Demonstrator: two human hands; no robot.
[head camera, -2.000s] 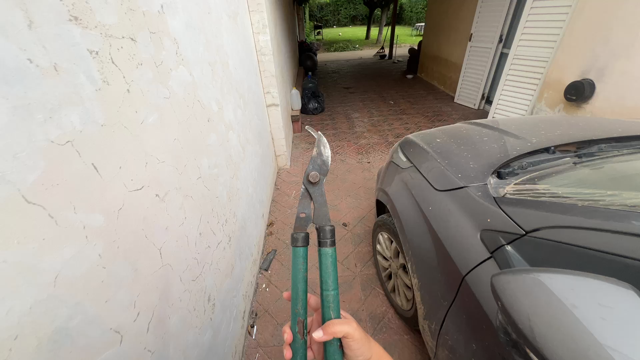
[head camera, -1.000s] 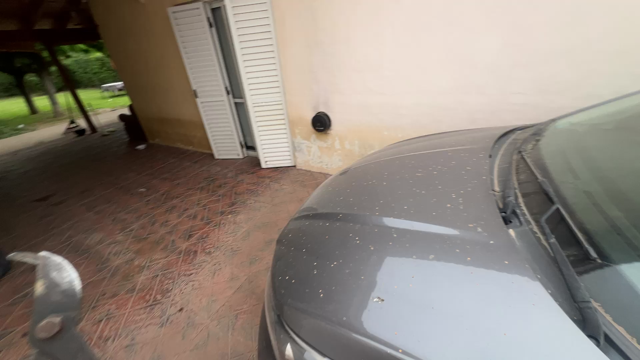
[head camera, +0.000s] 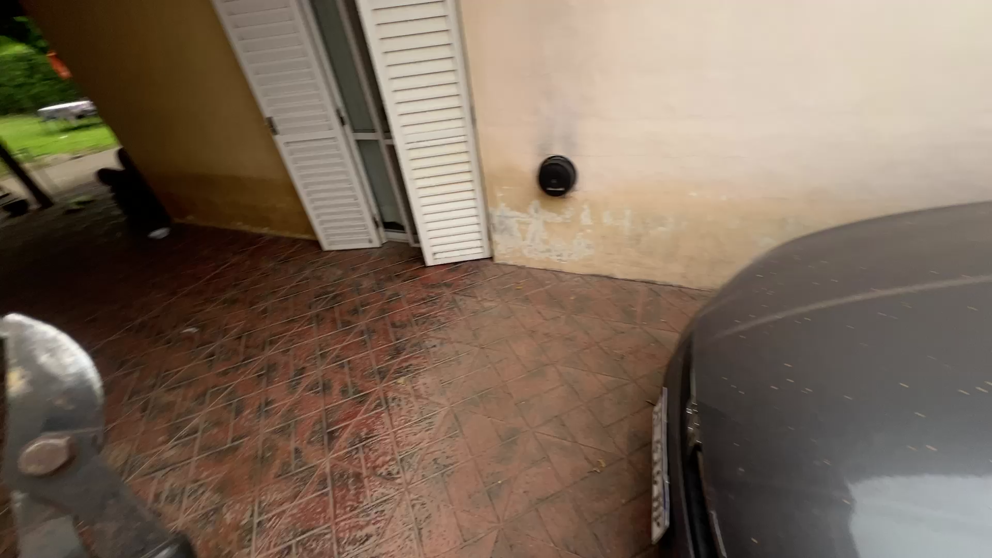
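Observation:
The metal head of a pair of loppers (head camera: 58, 442) shows at the lower left, with its curved blade pointing up and a round pivot bolt (head camera: 46, 456) below the blade. Its handles run out of the picture at the bottom. Neither of my hands is in the frame, so what each one holds or touches is hidden. Right of the loppers lies reddish patterned paving.
The dark hood of a car (head camera: 860, 372) fills the right side, its front edge facing the paving (head camera: 465, 403). White louvered shutters (head camera: 430, 139) stand at a beige wall (head camera: 697, 116) bearing a round black fitting (head camera: 557, 176). Dark items (head camera: 136, 194) sit at the left.
The view has swung to the right. Two seconds ago a hand held the loppers' green handles at bottom centre; now only their head shows at the left edge, and larger.

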